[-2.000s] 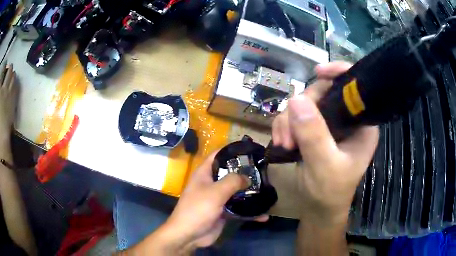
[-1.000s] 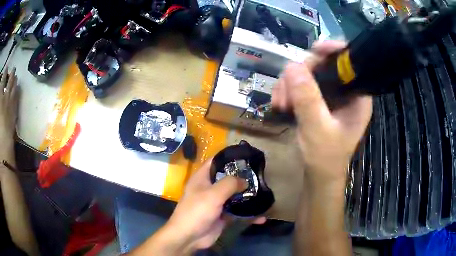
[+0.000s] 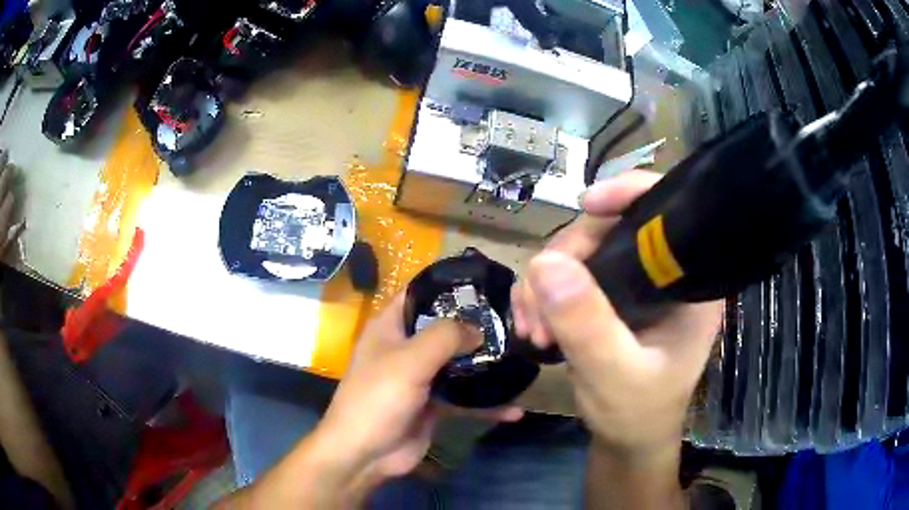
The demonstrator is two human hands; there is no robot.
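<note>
My left hand (image 3: 389,374) holds a round black camera front housing (image 3: 486,384) with its open back up, the thumb pressing on the circuit board (image 3: 466,299) inside. My right hand (image 3: 628,339) grips the thick black electric screwdriver (image 3: 713,224) with a yellow label. Its tip end is at the housing's right side; the very tip is hidden by my fingers and the housing. A second housing (image 3: 235,234) with a silver board lies open side up on the white paper sheet (image 3: 214,314), left of my hands.
The white screw feeder (image 3: 439,164) stands behind my hands. Stacked clear plastic trays (image 3: 787,349) are at the right. More black housings (image 3: 184,112) lie at the upper left. A red strip (image 3: 100,309) is at the table's left edge. Another person's hand (image 3: 8,209) is at the far left.
My right hand has brought the screwdriver from over the feeder down to the housing's right side. My left hand still holds the housing. The whole view has shifted slightly.
</note>
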